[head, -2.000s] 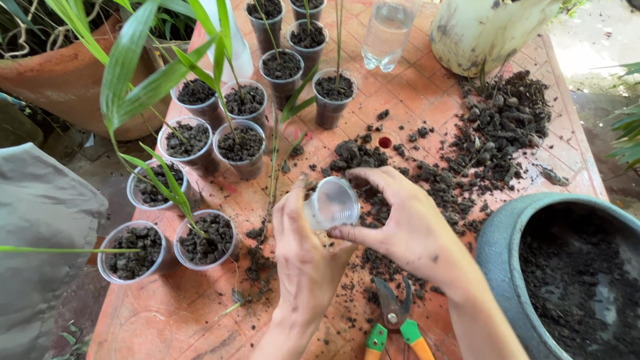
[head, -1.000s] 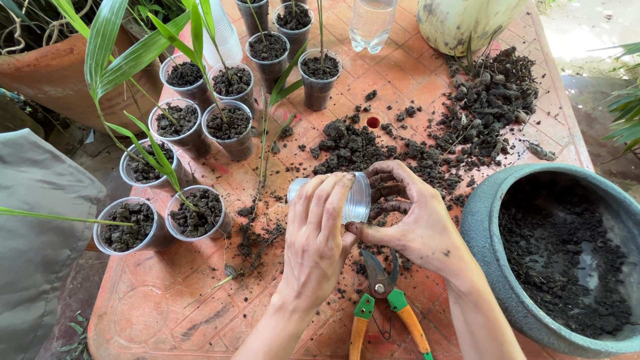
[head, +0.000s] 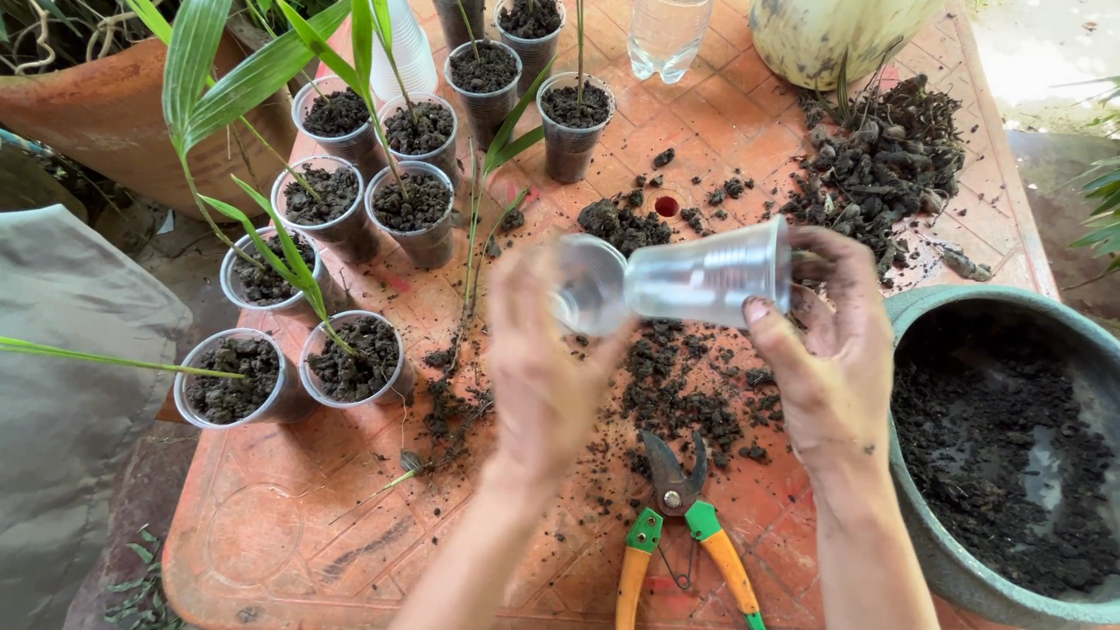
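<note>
Blurred by motion, my left hand holds a clear plastic cup with its mouth tilted up. My right hand, soiled at the fingers, grips a second clear plastic cup near its rim; this one lies sideways, its base against or just beside the first. Loose dark soil is strewn below the cups. Pruning shears with green and orange handles lie between my forearms, blades parted. A palm seedling with bare roots lies left of my left hand.
Several soil-filled cups with seedlings stand at the left and back. Stacked cups, a water-filled bottle and a stained container are at the back. A heap of soil and roots lies before a round soil pot at right.
The cup material held together between both hands a second ago now shows as two separate cups, one in each hand. My right hand has moved to the right.
</note>
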